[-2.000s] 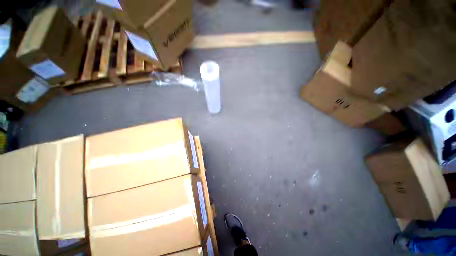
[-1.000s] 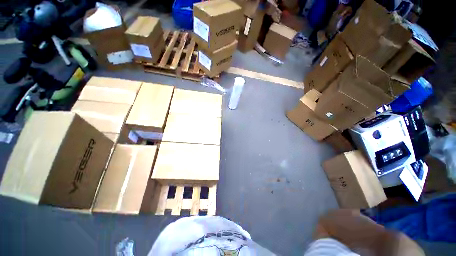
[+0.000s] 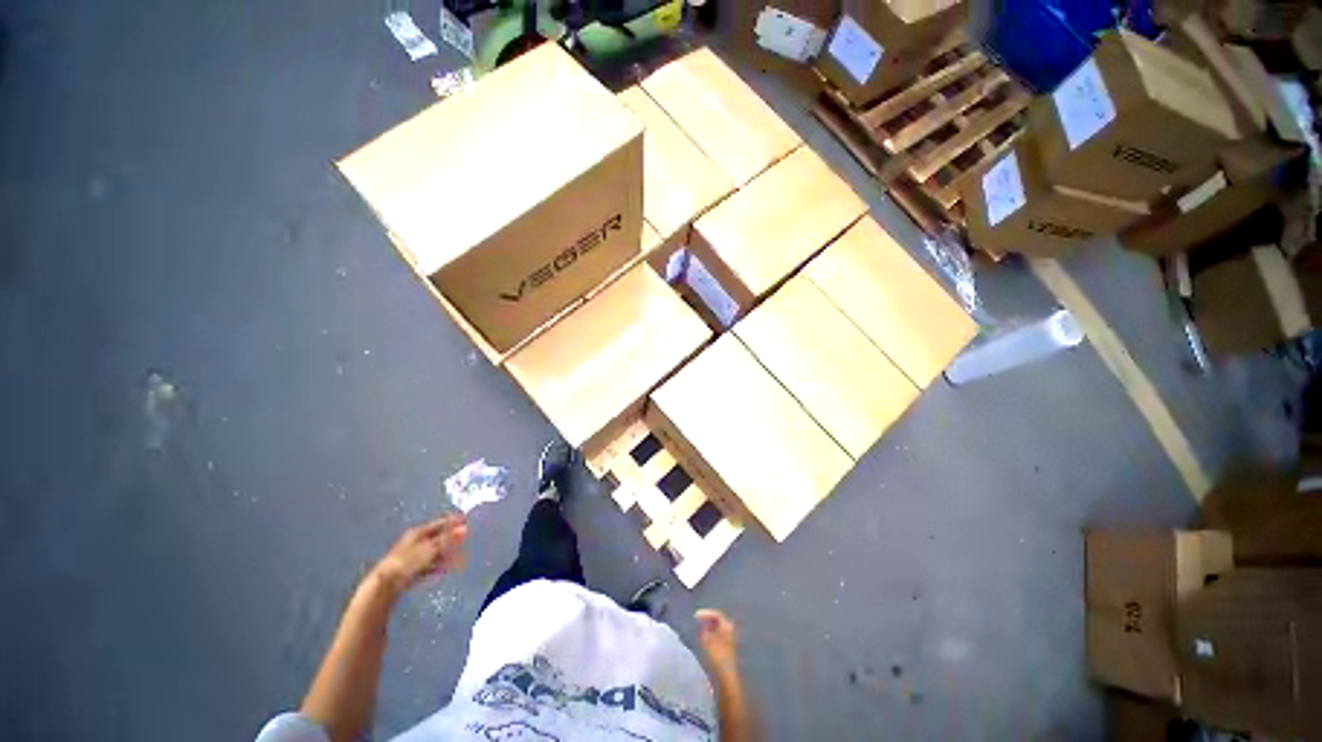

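Closed tan cartons (image 3: 754, 435) lie close together on a pale wooden pallet (image 3: 674, 529), whose bare slats show at the near corner. A taller carton (image 3: 558, 268) with black "VEGER" print stands at the far left corner of the group. A gap between cartons shows a white label (image 3: 711, 287). My left hand (image 3: 423, 551) is left of the pallet's near corner, fingers loosely bent, with nothing visible in it. My right hand (image 3: 716, 635) is low beside my shirt, below the pallet; its fingers are small and blurred. Neither hand touches a carton.
A second pallet (image 3: 928, 123) with labelled cartons (image 3: 1145, 123) stands at the upper right. A white wrap roll (image 3: 1015, 348) lies beside the loaded pallet. Brown cartons (image 3: 1138, 616) are piled at the lower right. A plastic scrap (image 3: 476, 486) is on the floor near my feet. A green scooter (image 3: 580, 41) is at the top.
The view has swung left and tilted, so the loaded pallet now sits centrally and diagonally. Both hands are now visible low in front of me; a blurred arm showed at lower right before.
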